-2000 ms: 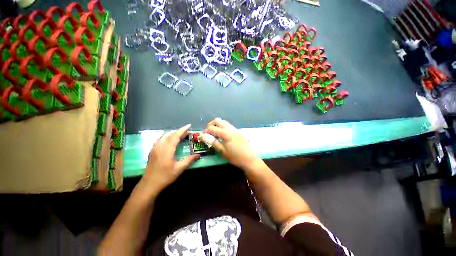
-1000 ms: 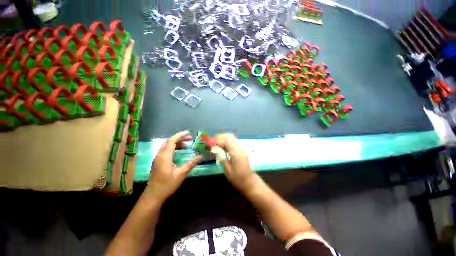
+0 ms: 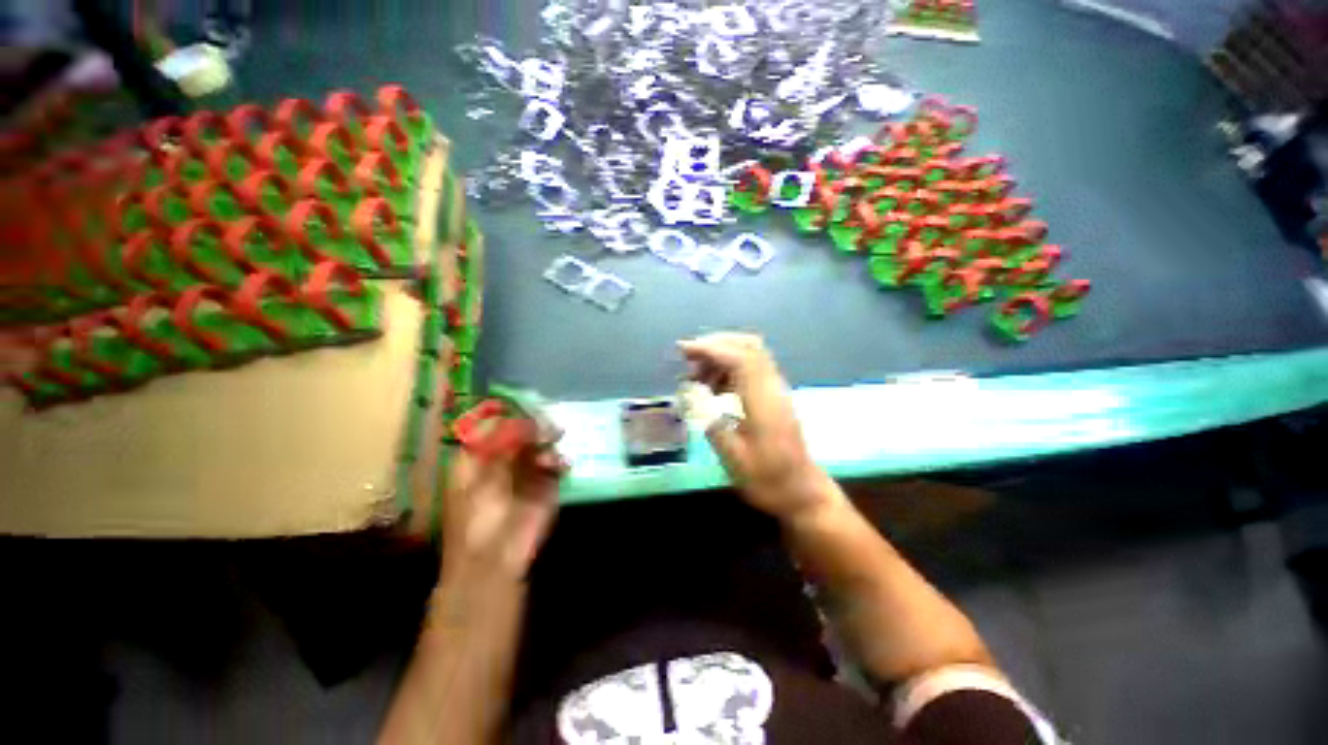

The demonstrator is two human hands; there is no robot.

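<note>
The dark square jig (image 3: 654,432) sits on the bench's light green edge strip, its recess holding no board. My left hand (image 3: 500,488), blurred, is left of the jig and holds a green board assembly with a red loop (image 3: 495,427) near the cardboard stack. My right hand (image 3: 750,418) is just right of the jig, fingers partly curled, with pale coverings on fingertips; no part shows in it. Rows of finished board assemblies (image 3: 262,218) stand on the cardboard tray (image 3: 248,451) at left. Loose board assemblies (image 3: 947,218) lie in a cluster at right.
A large silver frame pile (image 3: 685,102) lies mid-bench at the back, with a few single metal frames (image 3: 587,283) in front of it. The layered tray stack (image 3: 455,320) shows green-red edges. Another person's arm (image 3: 44,73) is at the top left.
The board assembly has left the jig and moved left in my left hand. My right hand has let go of it and stays at the jig's right. The view has shifted left.
</note>
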